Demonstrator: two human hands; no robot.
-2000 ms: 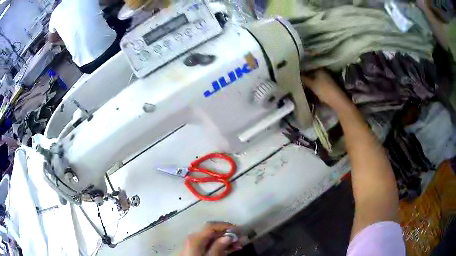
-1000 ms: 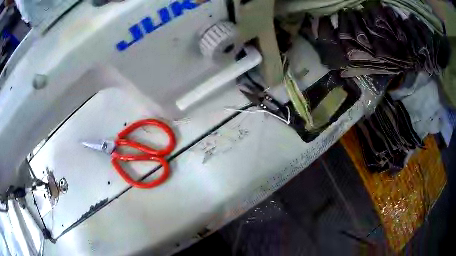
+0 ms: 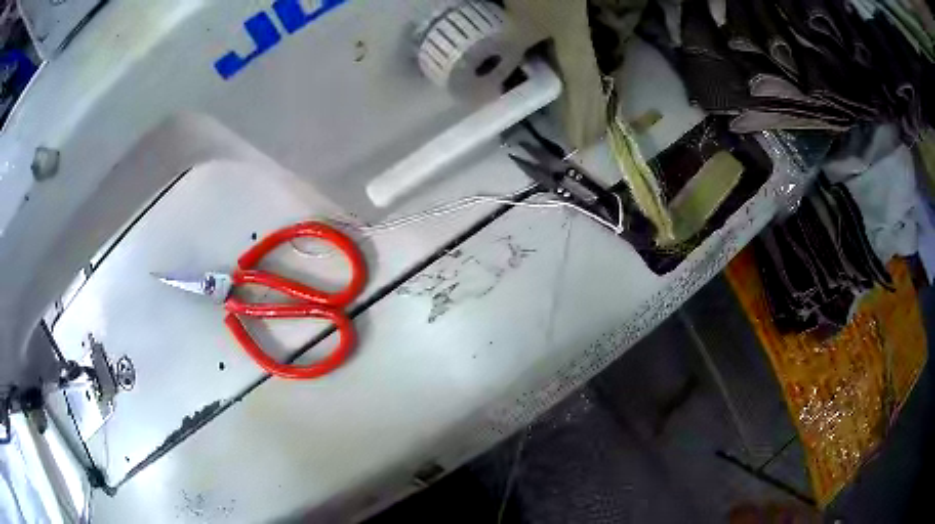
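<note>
No hand is in the picture. Scissors with red loop handles (image 3: 297, 297) lie on the bed of the white lockstitch sewing machine (image 3: 113, 133), silver blades pointing left. Dark thread snips (image 3: 564, 179) lie to the right beside the lever, with a pale thread (image 3: 482, 200) running left from them towards the red handles. The needle plate (image 3: 97, 389) and presser foot (image 3: 70, 370) show at the lower left. A strip of the white garment (image 3: 36, 461) shows at the bottom left corner.
A ridged pale dial (image 3: 456, 46) and a white lever (image 3: 461, 133) stick out from the machine face. Stacked dark brown cloth (image 3: 779, 61) lies at the upper right. Olive strips (image 3: 702, 194) lie over a dark opening in the table. An orange-brown sheet (image 3: 851, 389) is at the right, below table level.
The view has moved closer to and over the machine bed. Both hands, seen two seconds ago at the bottom and upper right, are out of the picture. The scissors lie still.
</note>
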